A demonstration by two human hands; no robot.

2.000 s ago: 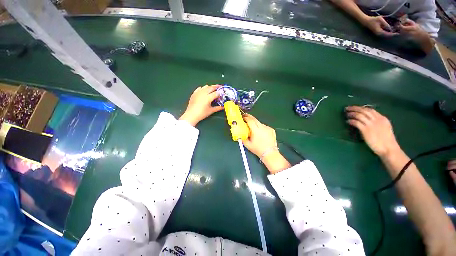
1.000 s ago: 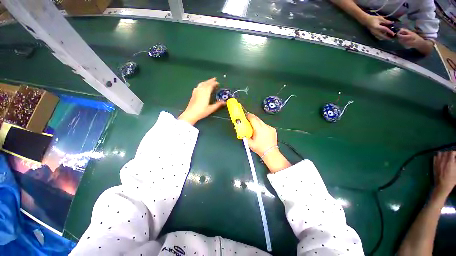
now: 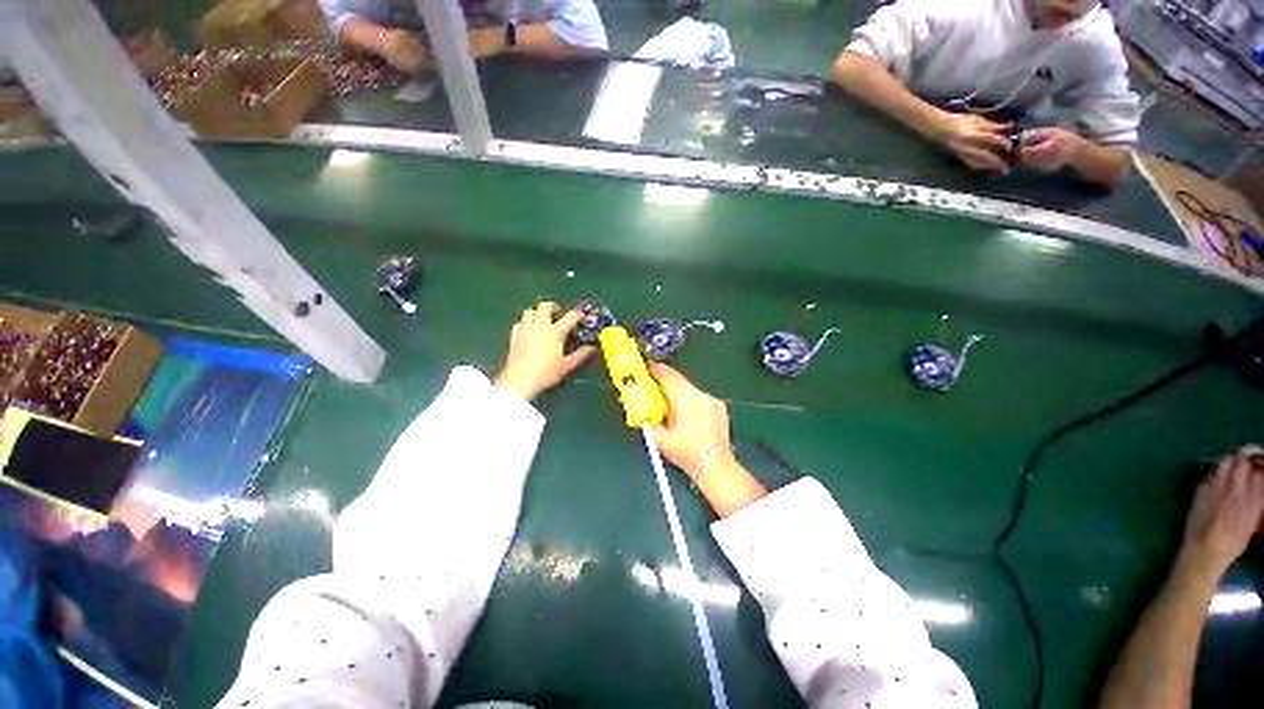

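Note:
My right hand [image 3: 689,420] is shut on a yellow hot glue gun [image 3: 632,378], with a long whitish glue stick [image 3: 682,554] trailing from its rear. My left hand [image 3: 542,351] holds a small round blue-black wired unit [image 3: 591,321] at its fingertips, and the gun's nozzle end is close to it. A second wired unit [image 3: 661,335] lies just right of the nozzle. Two more units, one nearer [image 3: 785,352] and one farther right [image 3: 934,364], lie on the green belt [image 3: 859,471] with pale leads sticking out.
Another wired unit [image 3: 398,277] lies left, near a white metal post [image 3: 264,249]. A black cord [image 3: 1023,485] loops at right beside a neighbour's hand [image 3: 1225,510]. A phone [image 3: 67,461] and cardboard tray [image 3: 104,374] are at left. People sit behind the rail [image 3: 693,172].
The view has tilted up, showing more people across the belt. My left hand, earlier open beside a unit, is now at another one. Units have shifted along the belt; the neighbour's hand withdrew right.

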